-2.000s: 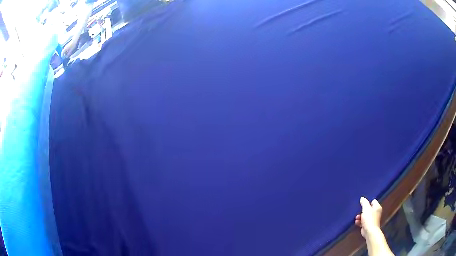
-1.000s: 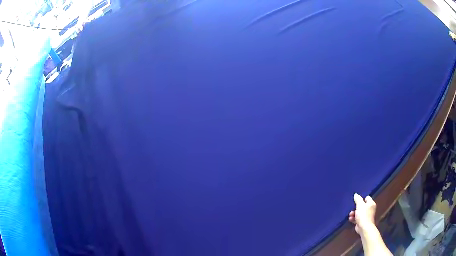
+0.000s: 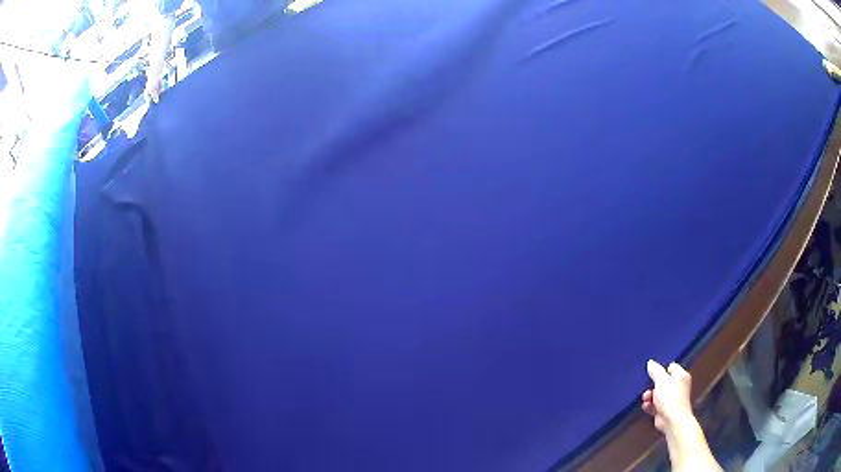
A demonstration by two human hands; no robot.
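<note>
Navy fabric (image 3: 415,240) covers most of the table, with a soft diagonal ripple from the top centre towards the middle left and small creases at the upper right. My right hand (image 3: 668,395) is at the lower right, at the fabric's near edge beside the brown table rim (image 3: 756,309). Its fingers are curled and pinch the fabric edge; the fingertips are small and partly unclear. My left hand is not in view.
A bright blue roll (image 3: 32,304) lies along the left side. Another person's hand (image 3: 155,85) is at the far left fabric edge. A pale metal strip (image 3: 807,26) is at the upper right. Scraps and a white bundle (image 3: 793,415) lie below the rim.
A diagonal ripple has appeared in the navy fabric. The other person's hand now shows at the far left edge. My right hand has shifted slightly left in view and stays at the near edge.
</note>
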